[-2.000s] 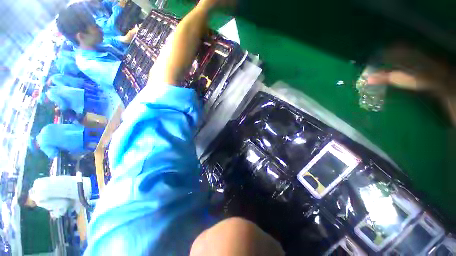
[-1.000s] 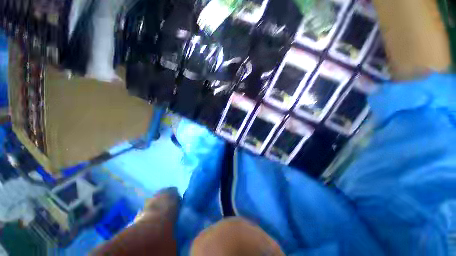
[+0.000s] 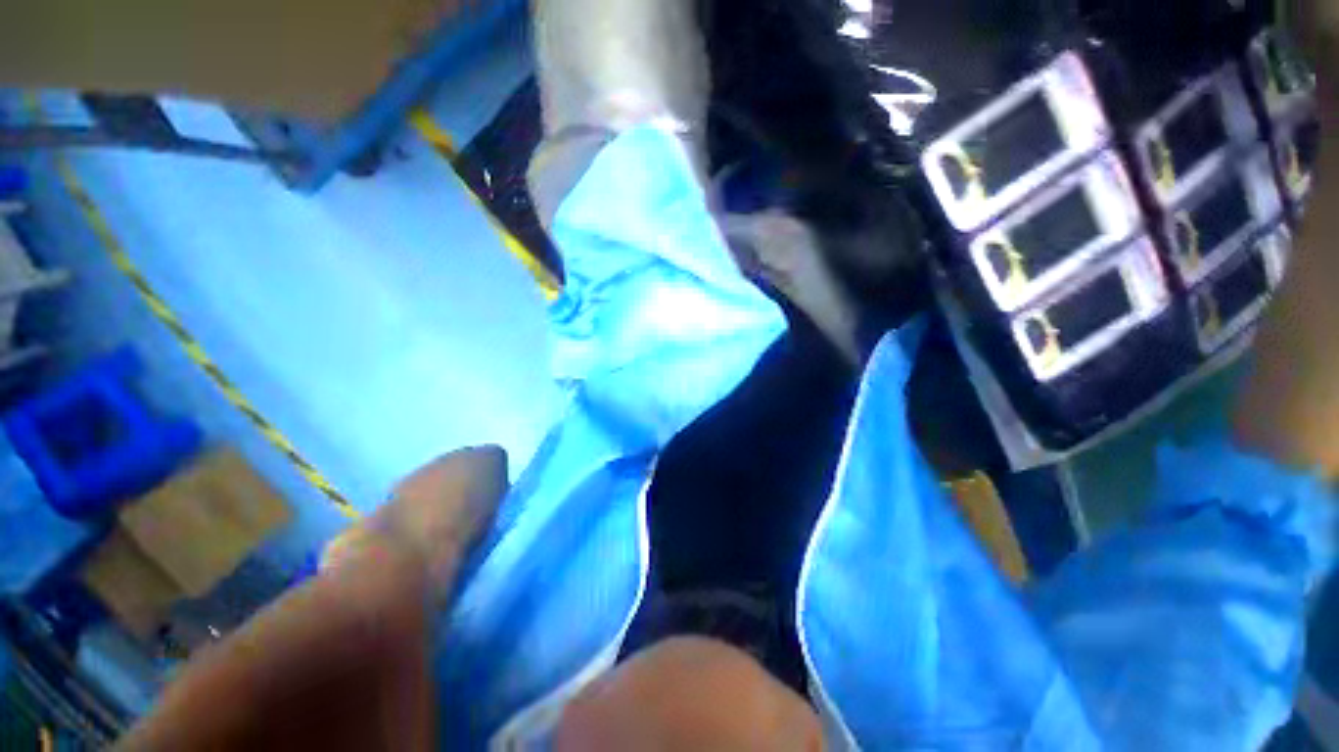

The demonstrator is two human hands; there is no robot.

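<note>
The glossy black tray lies at the upper right. White-framed front housings with dark windows and yellowish patches sit in several of its pockets; pockets to their left look empty. A large, blurred skin-toned shape at the lower left, close to the camera, looks like my left hand; its fingers and anything in it cannot be made out. My right sleeve and blurred forearm rise along the right edge; my right hand is cut off by the picture's edge.
A brown carton is at the top left. A limp whitish strip hangs beside the tray. Below are a blue floor with yellow-black tape, a blue plastic stool and small cartons. My blue coat hangs open in the middle.
The view has swung down and left, away from the green surface, showing more floor. The housings now appear farther right. The skin-toned shape at lower left was absent two seconds ago.
</note>
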